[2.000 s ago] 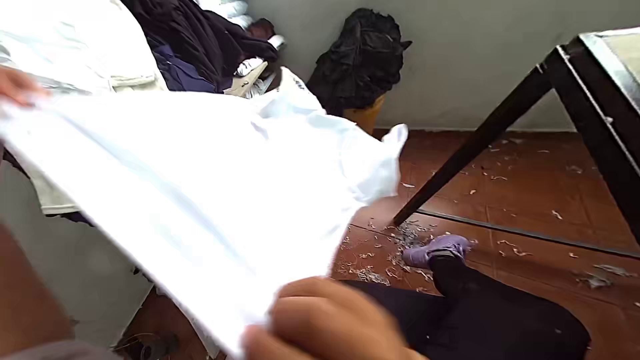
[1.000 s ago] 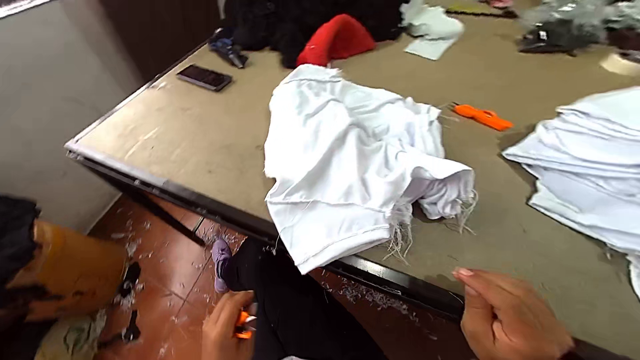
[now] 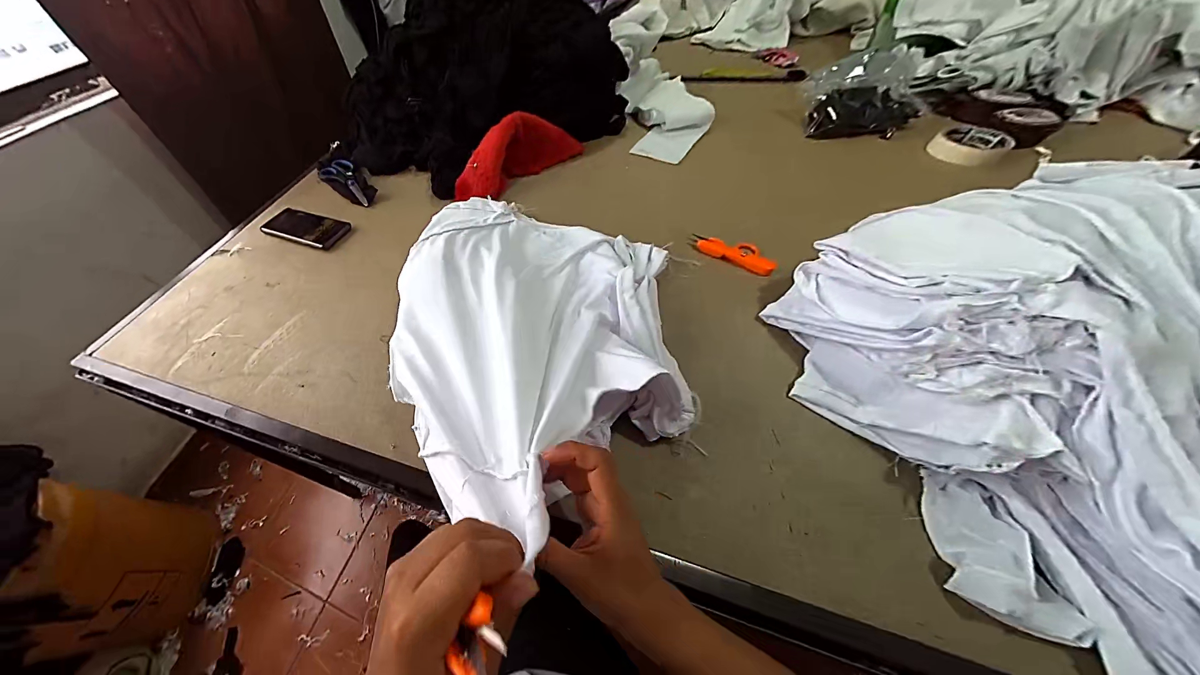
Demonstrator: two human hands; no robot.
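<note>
A white fabric garment with frayed edges lies on the table and hangs toward its front edge. My left hand grips the garment's near end and also holds an orange-handled tool, mostly hidden in the palm; its kind cannot be told. Just to the right, my right hand pinches the same part of the cloth between thumb and fingers. Beyond the garment, to its right, lies a pair of orange thread snips.
White garments are piled at right. Farther back are black cloth, red cloth, a tape roll and a plastic bag. A phone and scissors lie at left. A yellow bin stands on the floor.
The view has swung from the floor to the table. My right hand, apart from the garment a second ago, now pinches it. My left hand has come up from the lap and grips it too.
</note>
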